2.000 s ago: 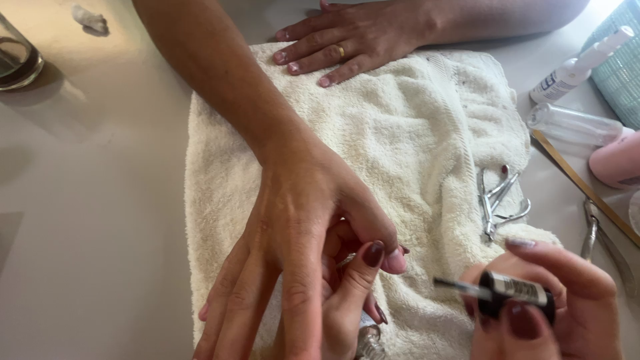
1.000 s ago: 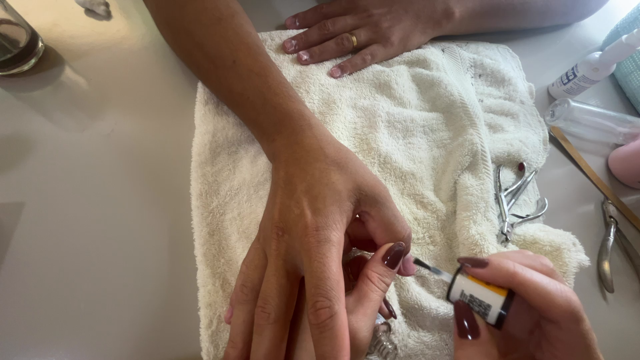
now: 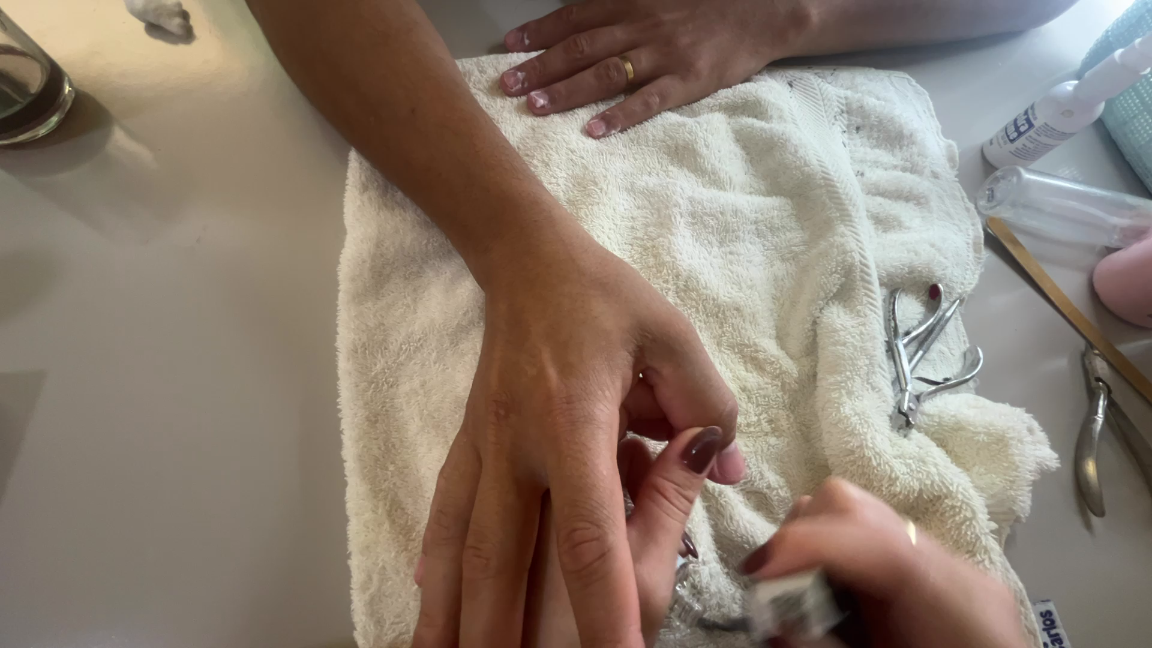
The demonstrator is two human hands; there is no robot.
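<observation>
A person's hand (image 3: 558, 378) reaches in from the top and lies palm down over my left hand (image 3: 666, 504). My left hand, with dark brown nail polish, grips that hand's thumb from beneath; most of my fingers are hidden. Beside it a clear glass bottle (image 3: 686, 598) shows in part below my thumb. My right hand (image 3: 864, 549), blurred, holds a nail polish cap (image 3: 796, 607) with a pale label; its brush points left at the bottle, its tip unclear. The person's other hand (image 3: 630, 58), with a gold ring, rests on the cream towel (image 3: 720, 234).
On the towel's right side lie metal cuticle nippers (image 3: 920, 360). Further right are a wooden stick (image 3: 1062, 301), another metal nipper tool (image 3: 1093, 441), a clear bottle (image 3: 1062, 202), a white spray bottle (image 3: 1044, 126) and a pink container (image 3: 1129, 281). A glass (image 3: 31, 85) stands upper left.
My right hand has moved down and left with the polish cap, bringing the brush from the held thumb toward the glass bottle. My left hand still grips the thumb.
</observation>
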